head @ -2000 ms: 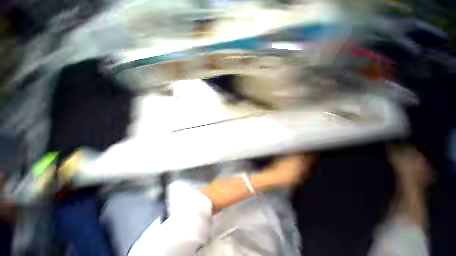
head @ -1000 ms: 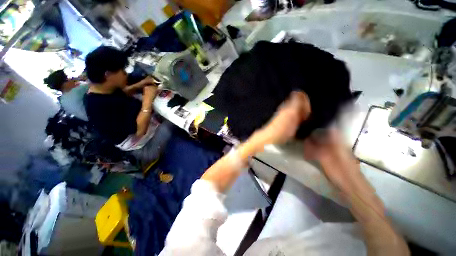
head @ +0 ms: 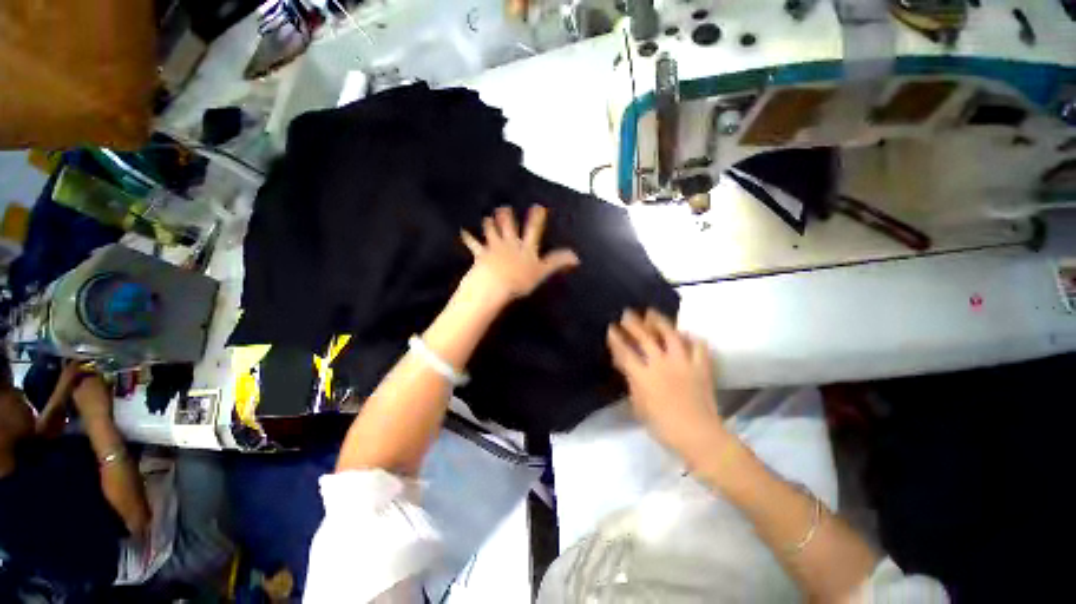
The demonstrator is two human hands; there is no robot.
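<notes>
Black fabric panels (head: 378, 224) lie in a pile on the white table left of the needle, with one edge reaching the table's front. My left hand (head: 517, 254) lies on top of the fabric with its fingers spread. My right hand (head: 667, 372) is at the fabric's right front edge, fingers a little apart and palm down. Neither hand grips the cloth. The sewing machine head (head: 767, 94), cream with a teal stripe, stands right of the pile; the presser foot (head: 696, 198) is close to the fabric's edge.
A small black piece with a white edge (head: 796, 183) and a dark red-handled tool (head: 883, 222) lie under the machine arm. Yellow scraps (head: 248, 383) are at the pile's lower left. A person (head: 71, 472) sits at a grey machine (head: 130, 304) on the left. Black cloth (head: 979, 472) hangs at the right.
The view has swung right towards the machine. The black fabric, bunched up under both hands before, now lies spread and flatter. My hands are farther apart, with the left hand's fingers spread.
</notes>
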